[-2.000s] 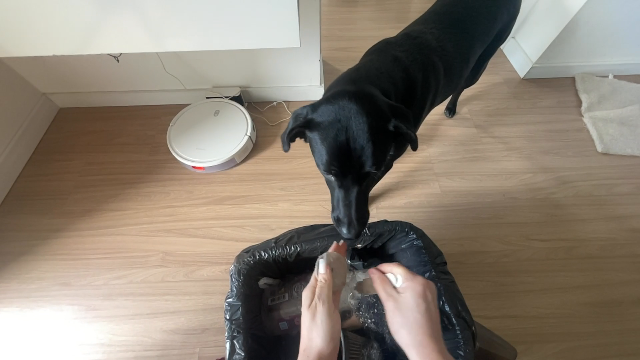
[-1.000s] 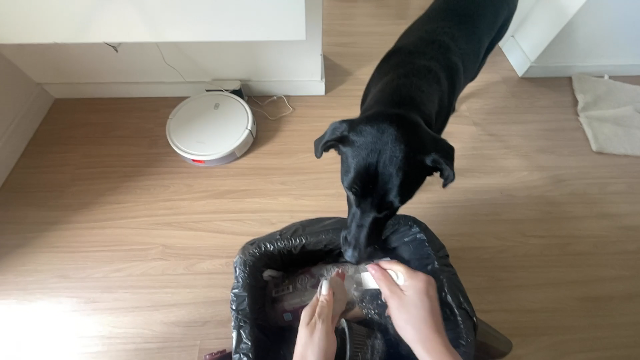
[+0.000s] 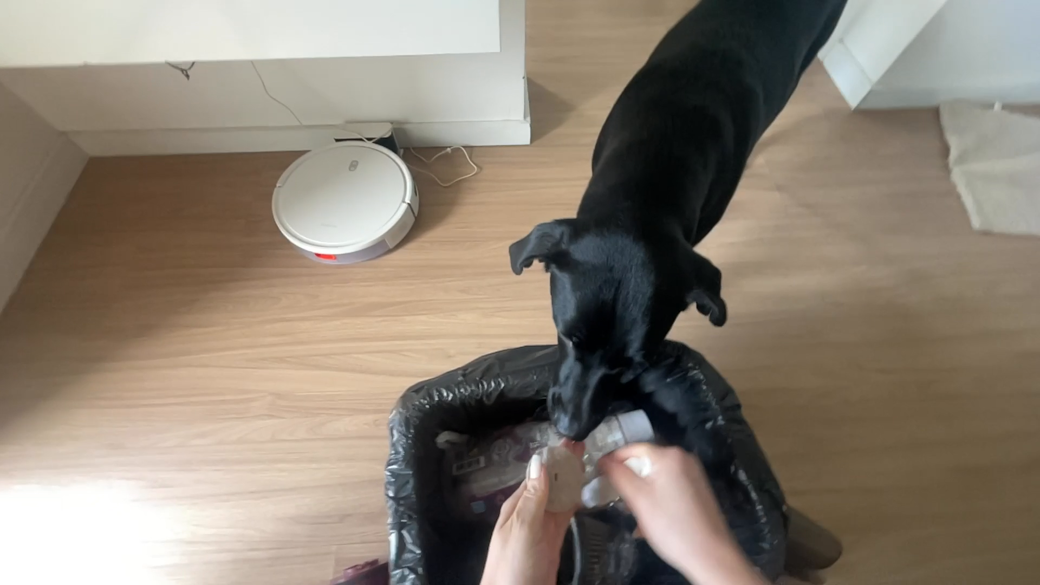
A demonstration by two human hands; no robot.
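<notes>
My left hand (image 3: 532, 520) is over a bin lined with a black plastic bag (image 3: 471, 378) and grips a small pale, rounded object (image 3: 563, 478). Close on its right, my right hand (image 3: 662, 496), slightly blurred, has its fingers closed around a small white item (image 3: 639, 465) that is mostly hidden. A black dog (image 3: 609, 309) has its muzzle over the bin, right beside my left fingertips. Under the hands in the bin lie a clear plastic bottle with a white cap (image 3: 632, 426), a printed plastic package (image 3: 491, 463) and a dark ribbed item (image 3: 591, 552).
A white robot vacuum (image 3: 345, 195) sits at its dock by the white baseboard, with a loose cable (image 3: 455, 166) beside it. A beige rug (image 3: 995, 166) lies at the right. The pedal (image 3: 812, 540) sticks out at the bin's lower right.
The dog's head has moved right and then further down over the bin. The bottle's white cap now shows beside my right hand. Both hands stay over the bin.
</notes>
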